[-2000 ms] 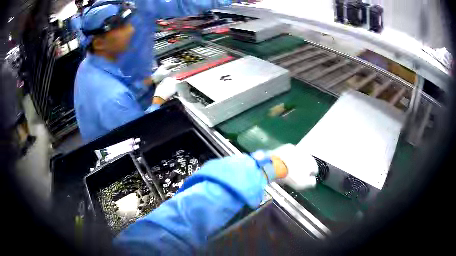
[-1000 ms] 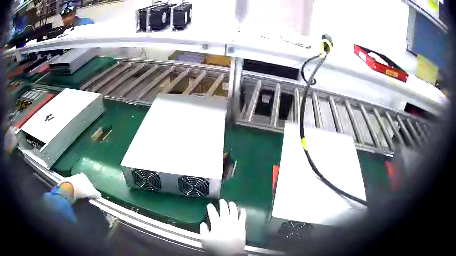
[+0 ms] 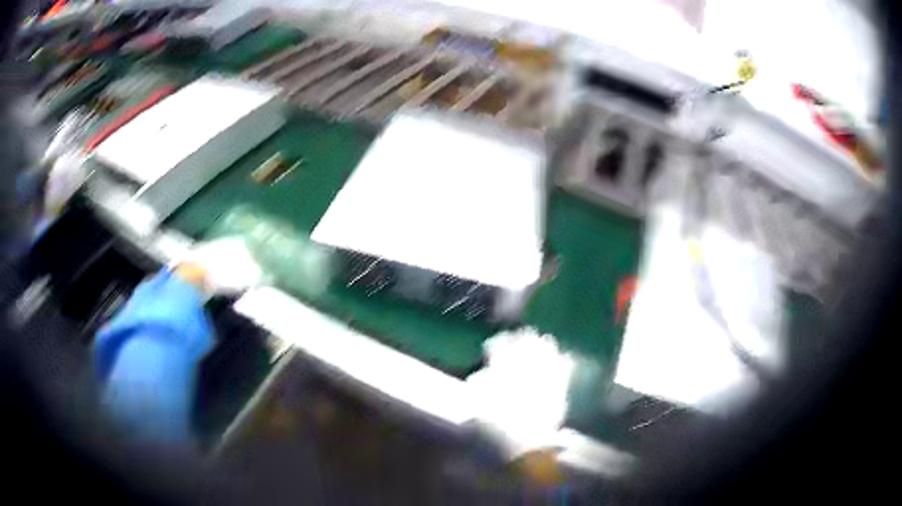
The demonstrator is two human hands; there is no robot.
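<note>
The picture is blurred. A white metal unit lies on the green line top in front of me; its fan end is smeared. My left hand, in a white glove, is at the line's front rail, left of this unit; its fingers are too blurred to read. My right hand, also gloved, is at the rail below the unit's right corner, apart from it. Its fingers look loosely spread and nothing shows in it. A second white unit lies to the right, with a dark cable across it.
Another white unit lies at the left. Metal rollers run behind the units, with a white shelf above. A red-edged tray is on the shelf at the right. A dark bin is at the lower left.
The view has tilted and shifted, so the units sit higher and further right. Both hands remain near the front rail. More of my left blue sleeve shows.
</note>
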